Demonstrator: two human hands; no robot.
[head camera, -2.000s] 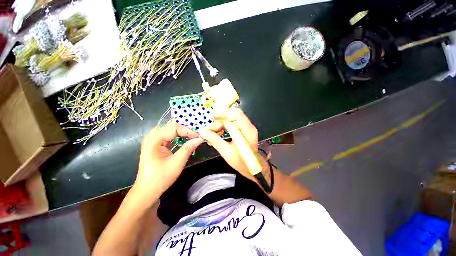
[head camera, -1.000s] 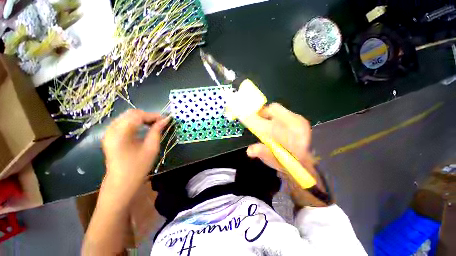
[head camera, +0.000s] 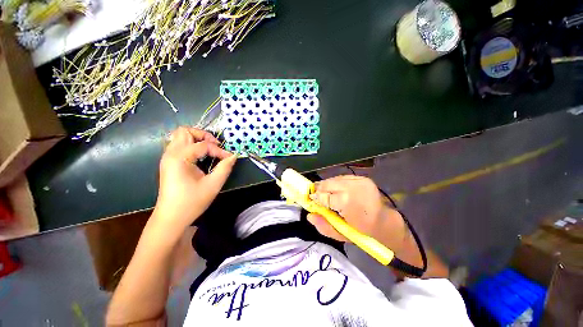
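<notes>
The green and white PCB panel (head camera: 272, 115) lies flat near the bench's front edge, with rows of dark spots and a few thin leads at its left side. My left hand (head camera: 195, 169) is at the panel's lower left corner, thumb and fingertips pinched together on a thin lead wire, mostly hidden by the fingers. My right hand (head camera: 348, 204) holds the yellow soldering iron (head camera: 355, 235) like a pen. The iron's metal tip is at the panel's lower left edge, close to my left fingertips; whether they touch is unclear.
A tangled pile of yellowish wires (head camera: 179, 32) lies at upper left. A brown cardboard box (head camera: 25, 115) stands at the left edge. A round tin (head camera: 428, 32) and a black fan (head camera: 505, 57) stand at upper right. The iron's black cord (head camera: 409, 227) curls by my right wrist.
The iron has swung from the panel's upper right side to its lower left edge. My left hand has moved in to the panel's lower left corner. The view has shifted, showing the bench items higher up.
</notes>
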